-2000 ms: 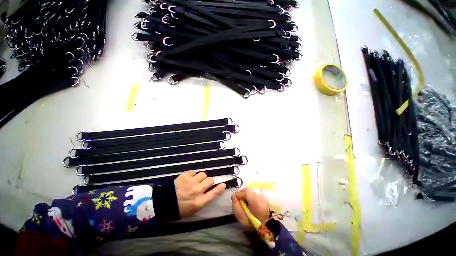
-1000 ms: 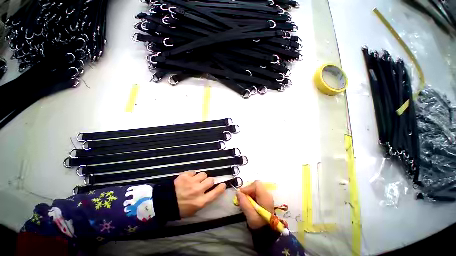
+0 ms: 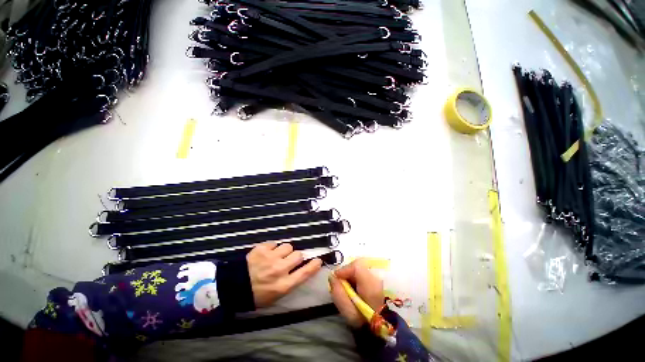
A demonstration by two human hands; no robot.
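Several black webbing straps (image 3: 219, 206) with silver D-rings at their ends lie in a row in front of me. My left hand (image 3: 278, 274) rests with its fingers on the nearest strap of the row, close to its right end. My right hand (image 3: 358, 288) holds a slim tool with a yellow handle (image 3: 359, 305) like a pencil; its thin pale tip is by the strap end, just below the D-ring (image 3: 337, 258). I cannot tell if the tip touches the strap. Another black strap (image 3: 283, 321) lies below my hands.
A large heap of black straps (image 3: 311, 63) lies at the far side, another (image 3: 78, 49) at far left. A yellow tape roll (image 3: 467, 112) stands right of the heap. A strap bundle (image 3: 555, 148) lies at right beside crinkled plastic film (image 3: 619, 205). Yellow tape strips (image 3: 435, 279) mark the table.
My right hand and the tool have shifted slightly at the strap end, out and back, with the handle tilting. My left hand and the straps have stayed put.
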